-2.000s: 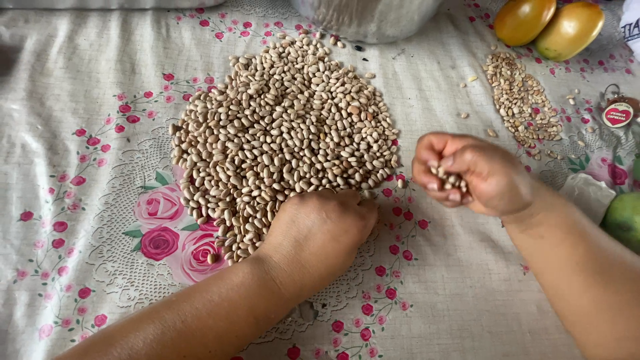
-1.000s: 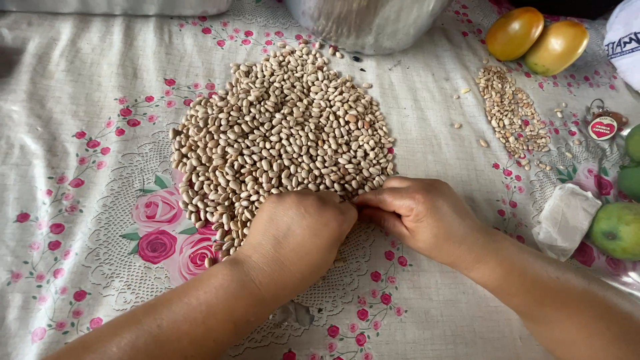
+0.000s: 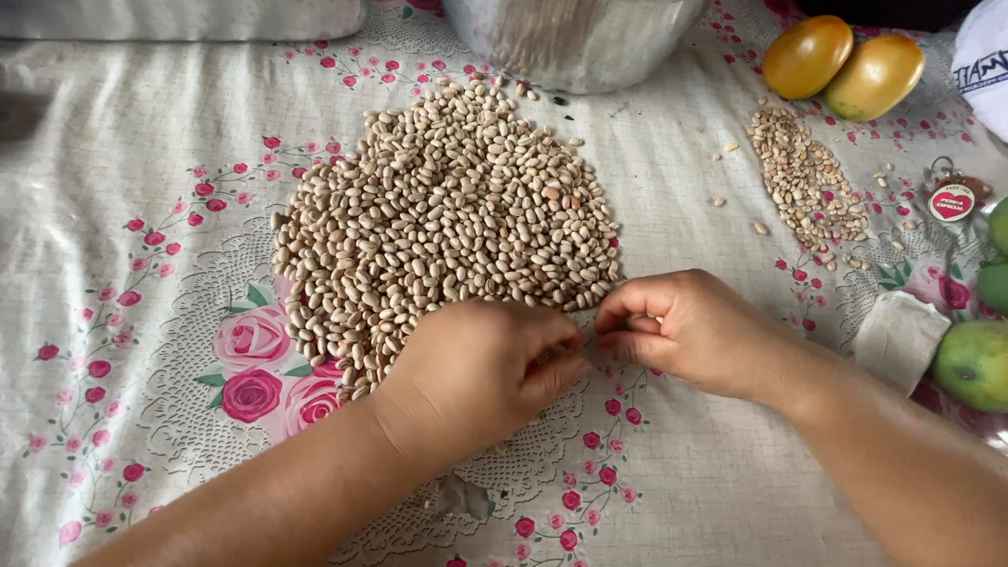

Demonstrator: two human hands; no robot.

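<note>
A large pile of pale beans (image 3: 457, 205) lies on a floral tablecloth in the middle of the view. My left hand (image 3: 492, 358) is at the pile's lower edge, palm down, its fingers curled with thumb and fingertips near each other; whether beans are inside is hidden. Just right of it, my right hand (image 3: 669, 331) is half curled beside the pile's lower right edge, with what looks like a pale bean partly showing between its fingers. A small gap parts the two hands. Off to the upper right lies a smaller heap of beans (image 3: 807, 181).
A metal pot (image 3: 579, 47) stands behind the pile, and a metallic container (image 3: 181, 20) is at the upper left. At the right are two yellow-orange fruits (image 3: 874, 77), a heart keychain (image 3: 951, 202), a white packet (image 3: 899, 340) and green mangoes (image 3: 976, 366). Loose beans lie near the small heap.
Two seconds ago my right hand was away to the right, holding several beans. It came in to meet my left hand at the pile's edge; now the two are slightly apart.
</note>
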